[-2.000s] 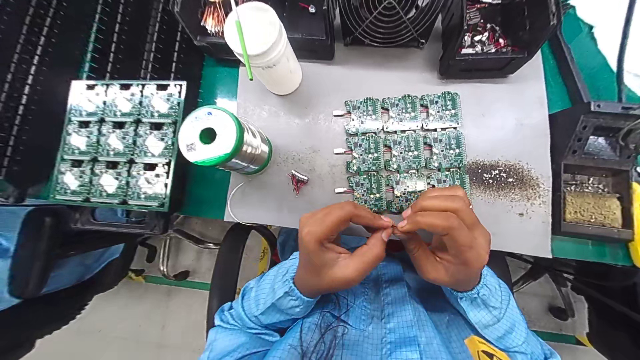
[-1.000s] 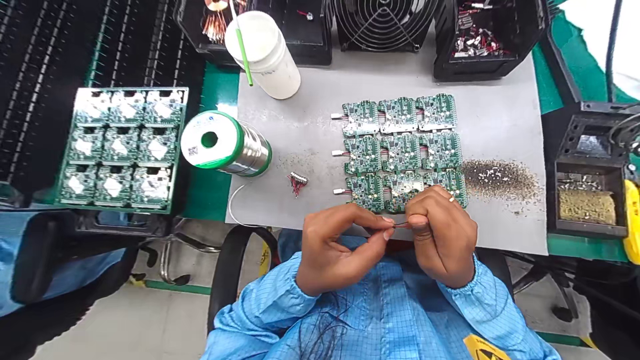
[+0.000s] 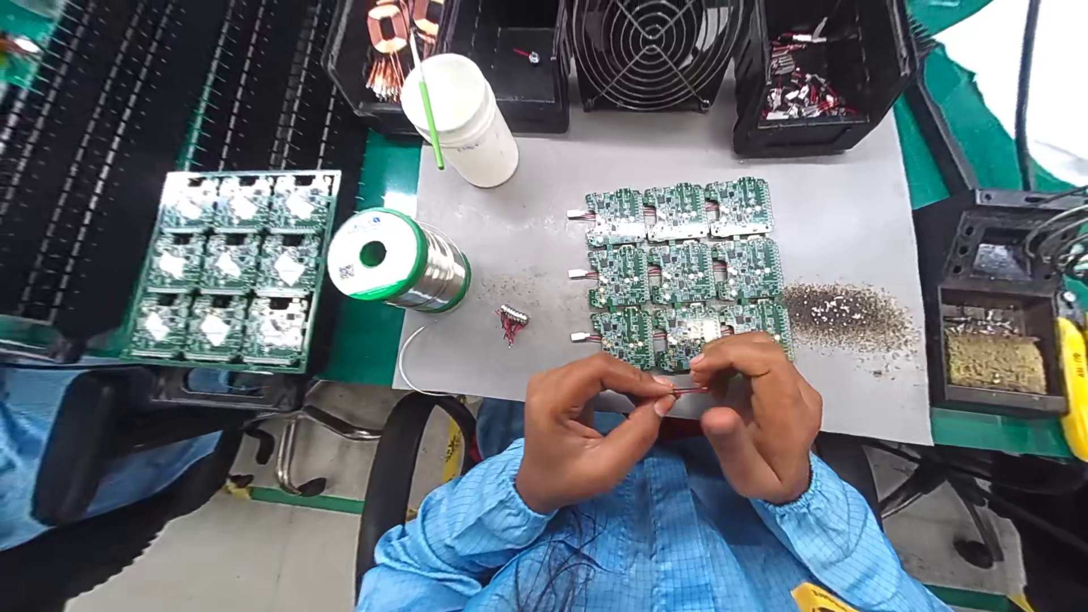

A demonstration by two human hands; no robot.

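My left hand [image 3: 595, 429] pinches a short piece of thin red and dark wire [image 3: 690, 390] between thumb and forefinger, low in front of the circuit boards. Beside it, my right hand [image 3: 759, 412] has thumb and forefinger apart at the wire's other end; whether a fingertip touches the wire is unclear. Just beyond my hands lies a grid of green circuit boards [image 3: 680, 272], with white connectors [image 3: 580, 274] on wires at its left edge. A small bundle of metal-ended parts with red wires [image 3: 512, 323] lies on the grey mat [image 3: 544, 170].
Left of the mat's middle stand a solder wire spool [image 3: 438, 268] and a white bottle [image 3: 489, 144]. Another board panel [image 3: 229, 272] is at far left. Black bins [image 3: 803, 140] and a fan [image 3: 654, 51] line the back. A soldering-tip cleaner with sponge [image 3: 994, 364] is at right, near scattered debris [image 3: 846, 316].
My right thumb and forefinger, closed together one second ago, have spread apart. My left hand stays pinched in about the same place, and more of the wire shows between the hands.
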